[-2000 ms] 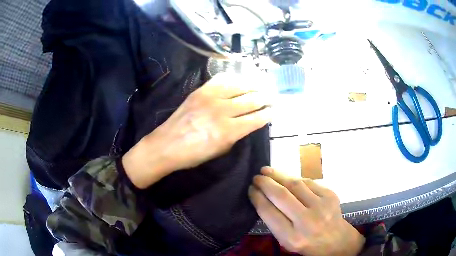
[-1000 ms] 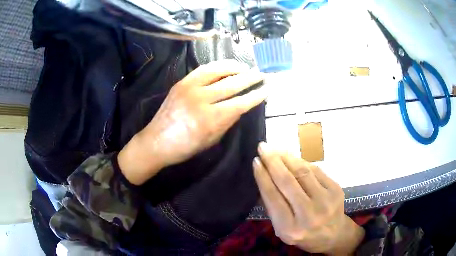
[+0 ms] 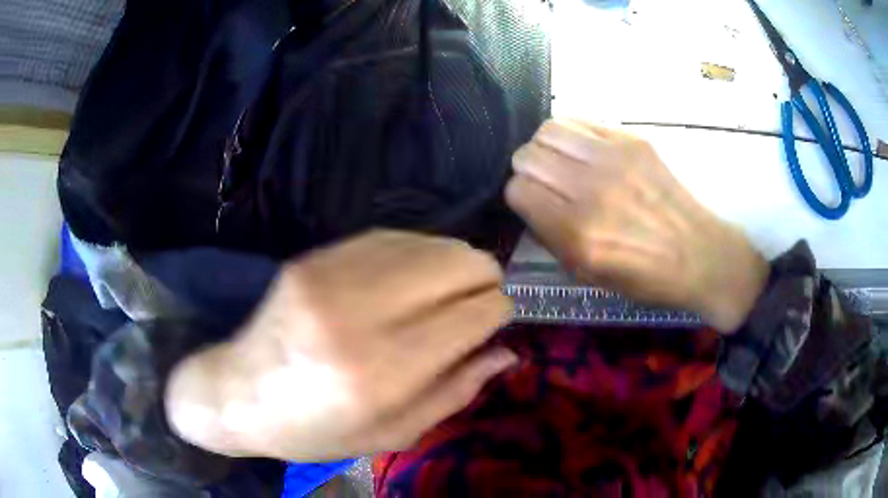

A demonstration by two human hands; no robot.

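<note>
A dark garment with thin pale stitching lies over the left and centre of the white table. My right hand has its fingers curled on the garment's right edge, above the table's front edge. My left hand is blurred and large, low in the picture, over the garment's near part; its fingers are bent, and whether it grips cloth cannot be told. The needle area is out of the picture.
Blue-handled scissors lie at the right on the white table. A ruler strip runs along the table's front edge. A small tan patch shows at upper right. Red-black patterned clothing is below the table edge.
The view has tilted down, and the machine's head has left the picture. My left hand has moved down from the needle area towards me. My right hand is now higher on the garment's edge.
</note>
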